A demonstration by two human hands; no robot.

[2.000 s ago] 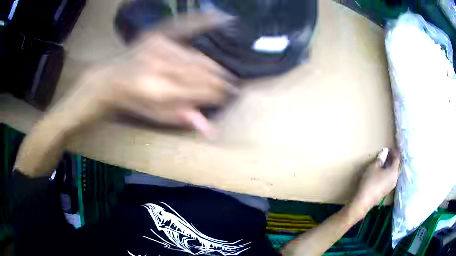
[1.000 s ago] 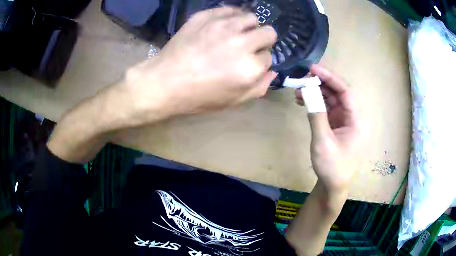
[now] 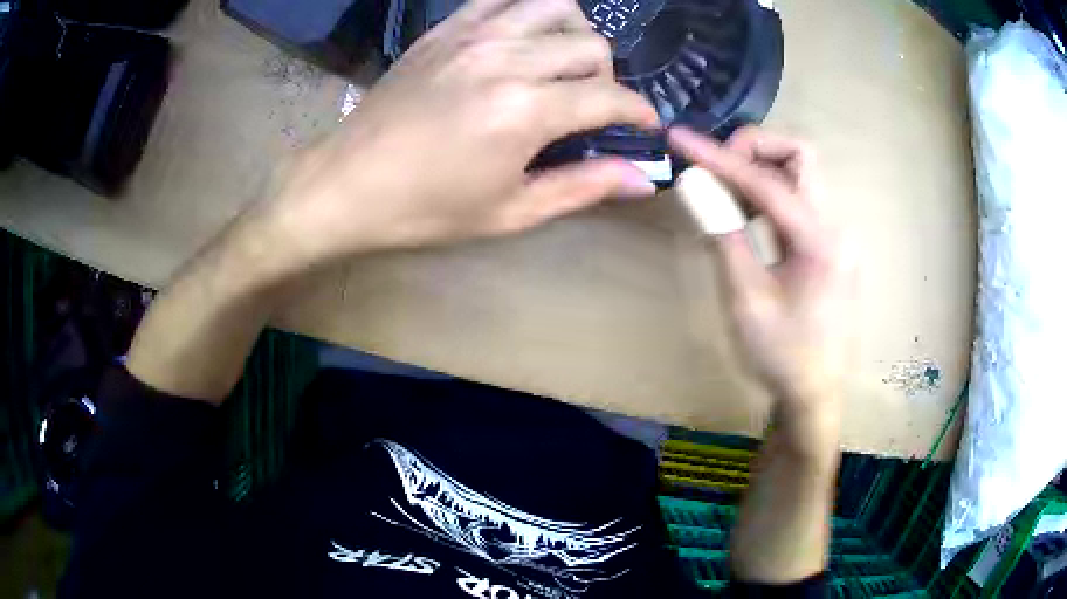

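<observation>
The round black housing point(image 3: 720, 70), with a slotted face and white digits, lies at the top centre. My left hand point(image 3: 468, 140) grips its near edge, fingers above and thumb below. A small white pad point(image 3: 659, 169) shows on that dark edge, beside my left thumb tip. My right hand point(image 3: 778, 246) is blurred, its fingertips at the edge just right of the pad. A white sleeve point(image 3: 710, 201) covers its thumb. Whether the right hand pinches anything cannot be seen. My left hand hides part of the housing.
Tan cardboard point(image 3: 503, 328) covers the bench. A clear bag of white material point(image 3: 1024, 293) lies along the right edge. Dark boxy units point(image 3: 100, 105) stand at left. Green crates point(image 3: 702, 544) and a yellow one point(image 3: 704, 459) are below the bench edge. Small specks point(image 3: 919, 374) lie near the bag.
The white strip formerly at my right fingertips no longer shows there; a white pad shows on the near edge. My left fingers have closed around that edge. The housing has shifted slightly right.
</observation>
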